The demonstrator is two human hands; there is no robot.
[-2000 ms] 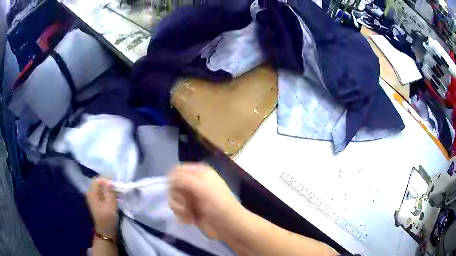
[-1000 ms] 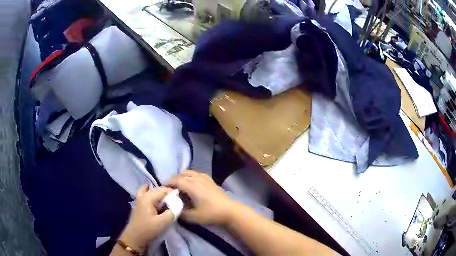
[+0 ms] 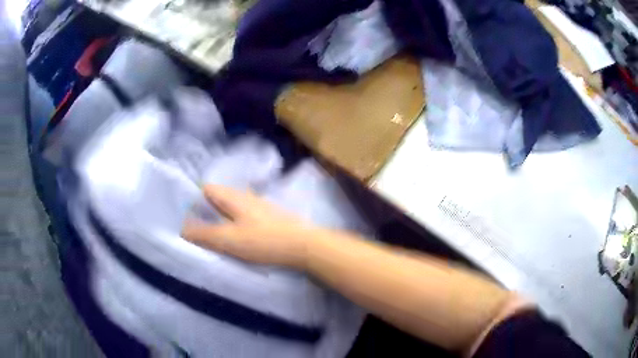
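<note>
A light grey-white fabric piece with a dark navy stripe point(image 3: 203, 297) lies heaped at the lower left, blurred by motion. My right hand point(image 3: 245, 227) reaches in from the lower right and rests on or just over this cloth. Its thumb and fingers are apart, with no fold clearly gripped between them. My left hand is not in view; whether it is under the cloth or outside the picture does not show.
A tan board point(image 3: 357, 115) lies on the white table point(image 3: 490, 203), which has a printed ruler near its front edge. A navy garment with pale quilted lining point(image 3: 465, 115) is heaped behind it. Metal machine parts point(image 3: 621, 241) stand at the right edge.
My hands were together on a white bit of the cloth; now only my right hand shows, fingers apart. The striped cloth has spread out over the lower left.
</note>
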